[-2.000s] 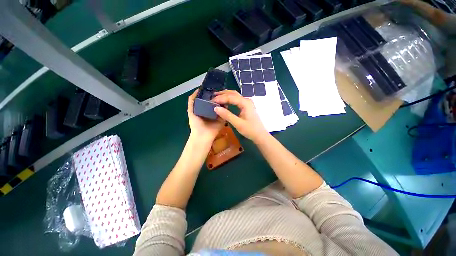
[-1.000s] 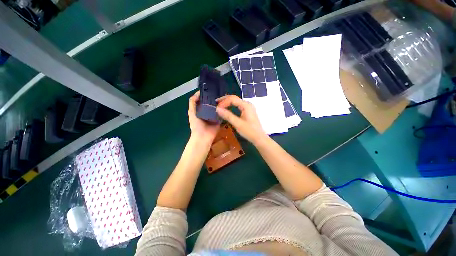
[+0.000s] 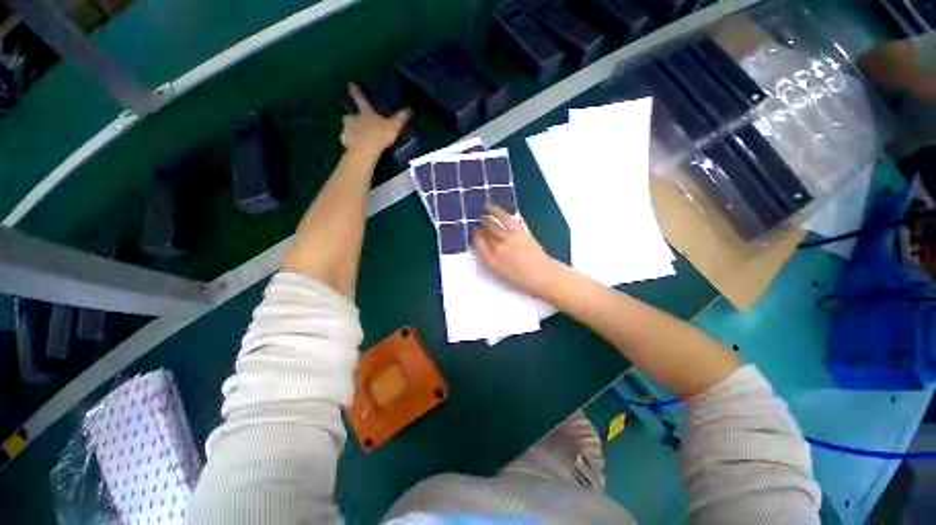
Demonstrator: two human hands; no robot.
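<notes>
My left hand (image 3: 372,130) reaches over the rail onto the green conveyor, its thumb and fingers spread at a black housing (image 3: 407,147) that it partly covers; whether it grips the housing is unclear. My right hand (image 3: 505,246) lies on the pad sheet (image 3: 472,297), fingertips bent at the lower dark square pads (image 3: 447,206). It hides part of the lower row, and whether a pad is pinched cannot be told. The orange fixture (image 3: 397,388) lies on the bench, its recess facing up with no housing on it.
More black housings (image 3: 255,164) stand on the conveyor behind the metal rail (image 3: 385,192). White sheets (image 3: 612,195) lie right of the pads. A clear tray (image 3: 842,113) with black housings rests over cardboard (image 3: 718,246). Dotted sheets (image 3: 144,441) lie lower left. Another person's arm (image 3: 903,67) shows upper right.
The housing formerly held by both hands is no longer in them. My left hand has moved up-left onto the conveyor; my right hand has moved onto the pad sheet. The view has shifted.
</notes>
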